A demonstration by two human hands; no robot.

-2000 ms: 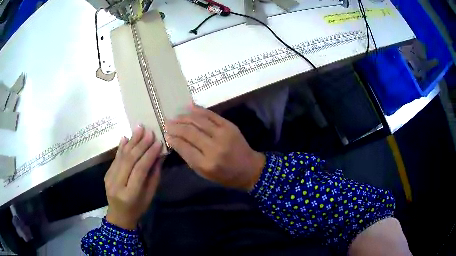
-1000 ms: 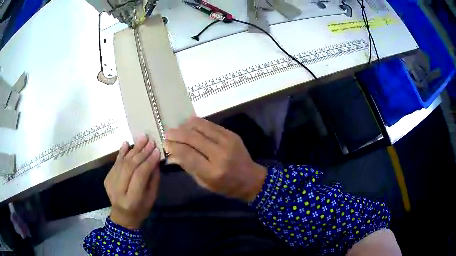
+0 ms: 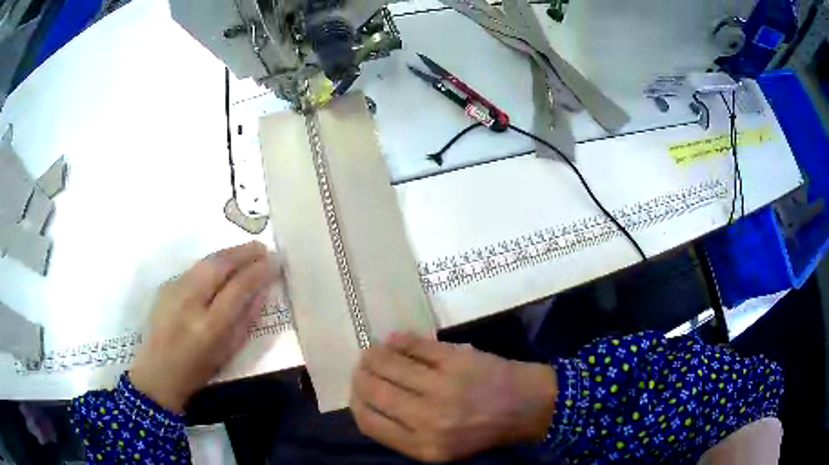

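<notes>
A zipper panel [image 3: 304, 227], two flat grey-beige strips with a toothed line between them, runs from under the sewing machine's needle area [image 3: 314, 95] down past the table's front edge. My right hand [image 3: 445, 395] grips its lower right end, thumb hidden, fingers over the end of the tooth line. My left hand [image 3: 204, 318] lies at the panel's left edge with fingers bent together. Its fingertips are near or at the edge; whether they hold it cannot be told.
Red and black thread snips [image 3: 468, 95] with a black cord lie right of the machine head. Crossed narrow strips [image 3: 545, 73] lie behind them. Small cut pieces [image 3: 32, 213] lie at far left. A printed ruler strip [image 3: 564, 234] follows the front edge. A blue crate [image 3: 759, 259] stands at right.
The view has tilted up, showing more of the machine. My left hand has moved off the panel's lower end to its left edge. My right hand stays at the lower end.
</notes>
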